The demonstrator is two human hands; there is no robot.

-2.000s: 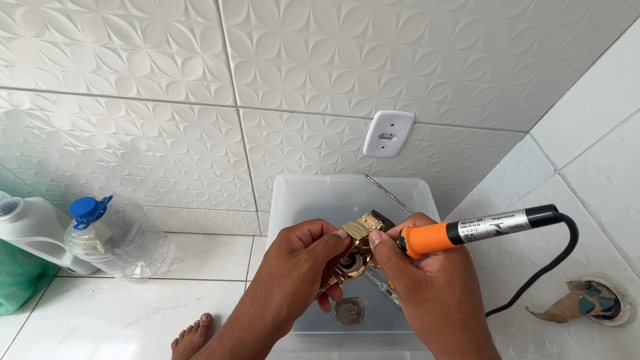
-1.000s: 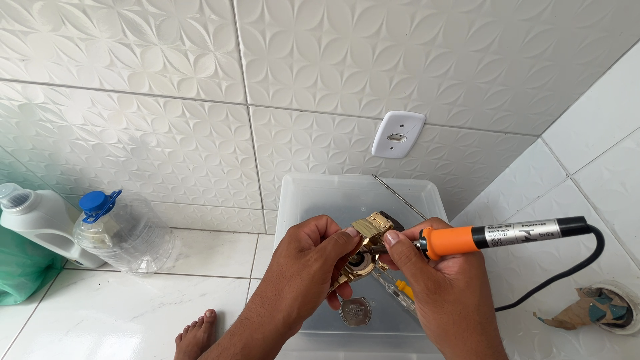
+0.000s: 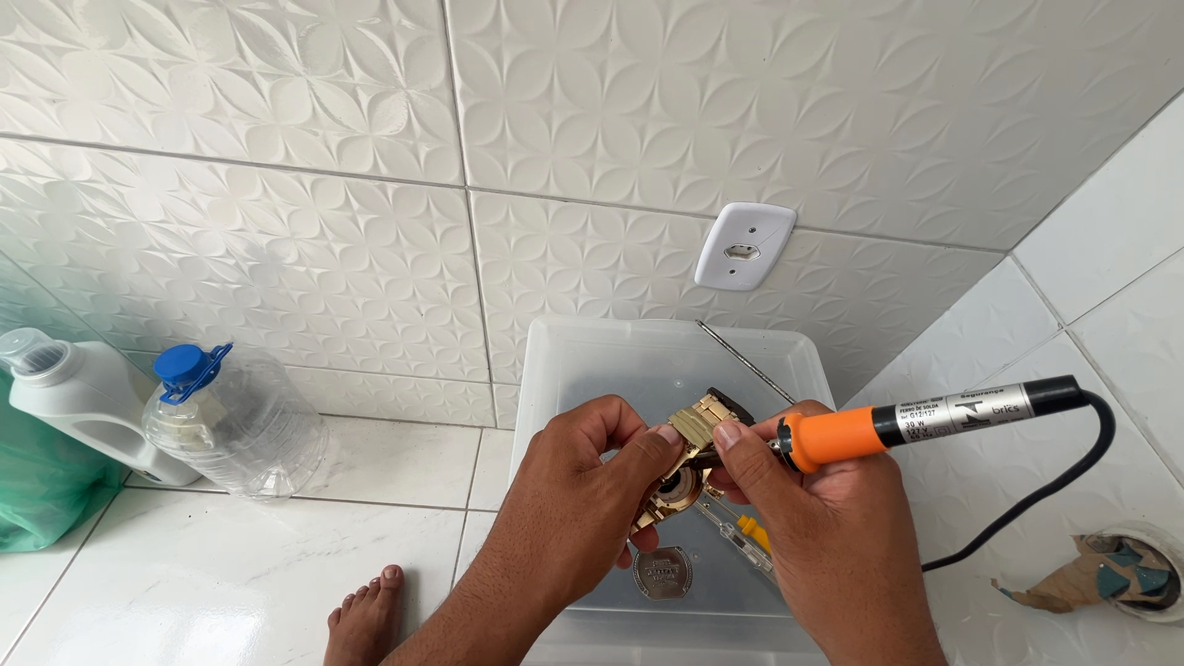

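Observation:
A gold-coloured metal wristwatch (image 3: 683,487) is held over the lid of a translucent plastic box (image 3: 592,361). My left hand (image 3: 592,481) grips the watch, its thumb on the folded bracelet clasp (image 3: 696,422). My right hand (image 3: 823,518) pinches the other side of the bracelet with thumb and fingers. An orange-handled soldering iron (image 3: 837,437) rests across the right hand, its tip side hidden behind the fingers and bracelet. A metal watch case back (image 3: 662,573) lies on the lid below. Beside it are a clear-handled screwdriver (image 3: 740,544) and a yellow-handled tool (image 3: 754,531), partly covered by the right hand.
A thin metal rod (image 3: 745,361) lies on the lid's far part. Behind stands a tiled wall with a power outlet (image 3: 745,248). At left are a clear plastic jug (image 3: 231,425), a white bottle (image 3: 88,398) and a green bag (image 3: 46,472). The iron's black cord (image 3: 1027,513) hangs at right, near a paper-stuffed floor pipe (image 3: 1110,573).

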